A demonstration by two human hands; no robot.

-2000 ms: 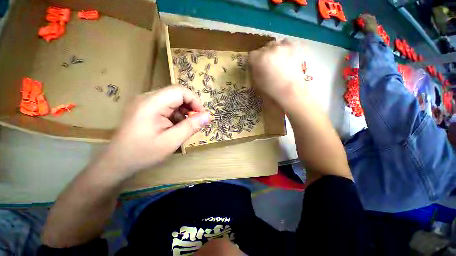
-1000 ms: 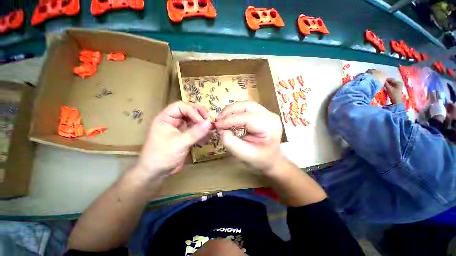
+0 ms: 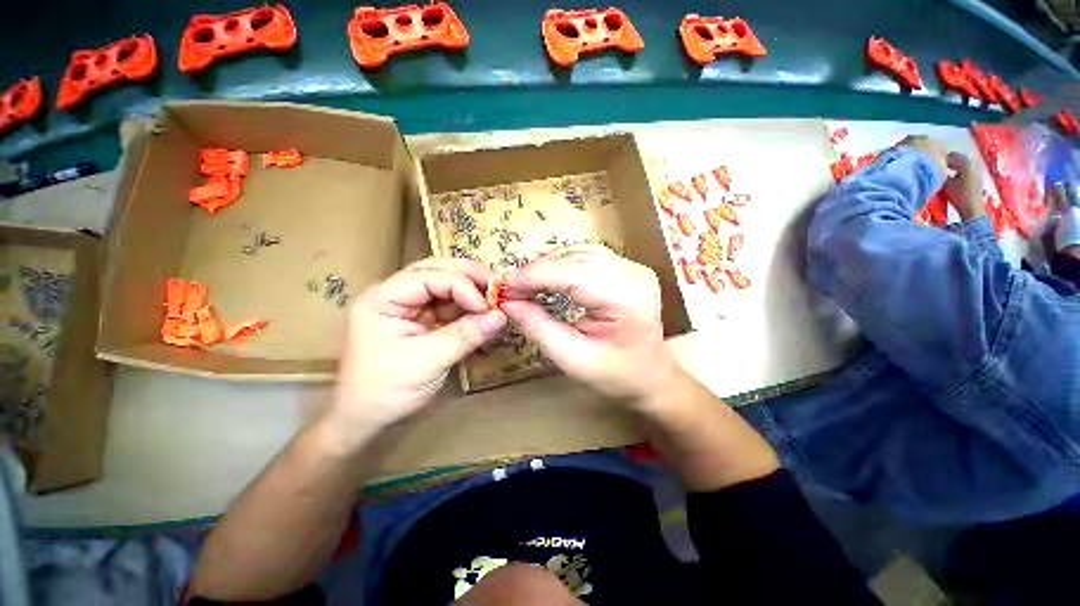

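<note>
My left hand (image 3: 415,337) and my right hand (image 3: 598,314) meet over the front of the spring box (image 3: 663,255). Between their fingertips they hold a small orange trigger button (image 3: 496,291). No spring can be made out on it; the fingers cover part of it. Many small grey springs (image 3: 474,237) lie scattered in the spring box. The larger cardboard box (image 3: 255,362) at left holds orange pieces in small stacks (image 3: 187,314) and a few loose springs (image 3: 335,288). More orange trigger buttons (image 3: 714,246) lie loose on the white bench at right.
Orange controller shells (image 3: 407,32) lie in a row on the green belt (image 3: 497,83) behind the boxes. Another box with grey pieces (image 3: 74,414) stands at far left. A person in a blue denim sleeve (image 3: 888,260) works at right, beside a bag of orange parts (image 3: 1013,178).
My right hand has come from the spring box's right edge to meet my left hand at the trigger button. The view has shifted, showing more of the belt and left box.
</note>
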